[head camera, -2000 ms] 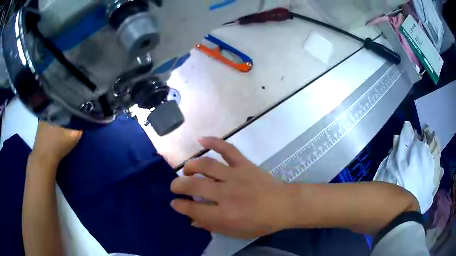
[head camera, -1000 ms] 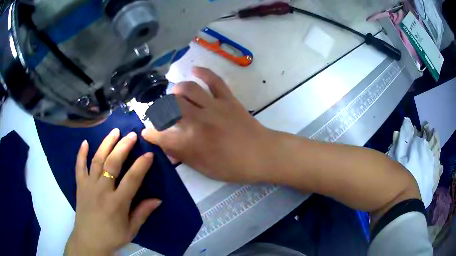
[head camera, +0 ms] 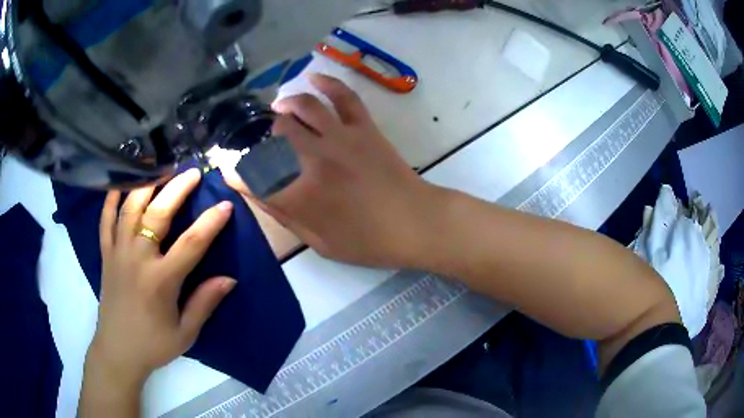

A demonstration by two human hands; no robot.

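Observation:
A navy cut panel (head camera: 253, 302) lies under the sewing machine head (head camera: 106, 90), its pointed end over the table-edge ruler. My left hand (head camera: 155, 261), with a ring, lies flat on the panel with fingers spread, fingertips near the lit needle area. My right hand (head camera: 351, 180) is beside the grey block (head camera: 269, 166), its fingers bent around the far side of it; whether it grips anything is hidden. The needle and presser foot are mostly hidden by the head and glare.
Orange and blue thread snips (head camera: 369, 61) lie behind my right hand. A dark red screwdriver (head camera: 436, 5) and a long black-handled tool (head camera: 628, 67) lie beyond. The ruler (head camera: 391, 312) runs along the near edge. White cloth (head camera: 673, 257) is at right, another navy piece (head camera: 24, 302) at left.
My left hand has come from the far left onto the panel. My right hand has moved from the near edge up to the grey block. The panel has shifted away from me under the head.

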